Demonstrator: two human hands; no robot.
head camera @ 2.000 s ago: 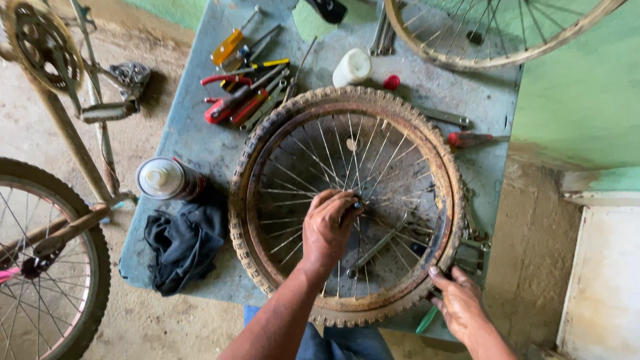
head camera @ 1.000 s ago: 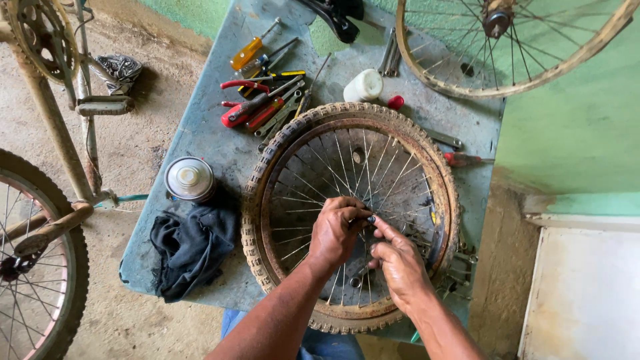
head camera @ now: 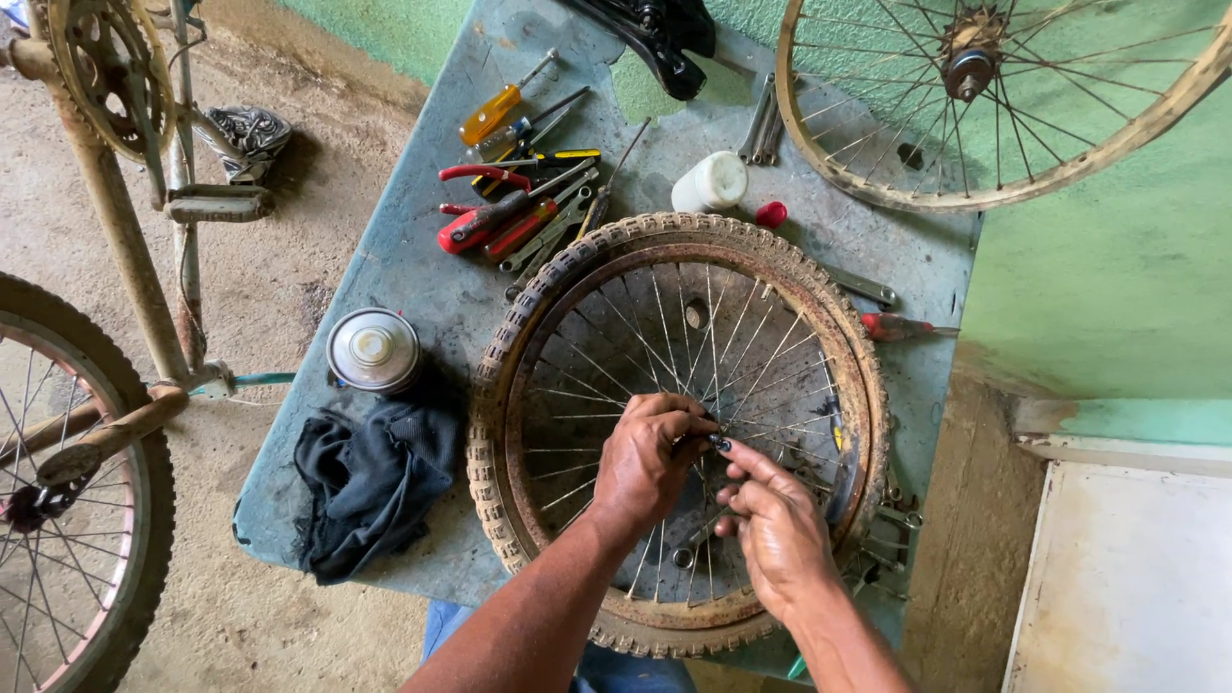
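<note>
A rusty bicycle wheel with a knobby tyre (head camera: 534,289) lies flat on the blue table (head camera: 385,260). Over its hub, my left hand (head camera: 654,457) has its fingers closed around something small and dark, mostly hidden by the fingers. My right hand (head camera: 775,520) reaches in from the right, its dark-smeared index fingertip touching or almost touching a small dark part at the left fingertips. The hub itself is largely covered by my hands. Through the spokes a wrench (head camera: 685,556) shows on the tabletop beneath the wheel.
Screwdrivers (head camera: 491,114), red-handled pliers (head camera: 486,175) and wrenches lie behind the wheel, near a white bottle (head camera: 710,183) and red cap (head camera: 771,215). A spray can (head camera: 373,349) and black cloth (head camera: 380,481) are at left. Another wheel (head camera: 972,200) stands back right; a bicycle frame (head camera: 125,241) is at far left.
My right hand has left the tyre's lower right edge and come to the hub beside my left hand. Its index finger now points at the left fingertips.
</note>
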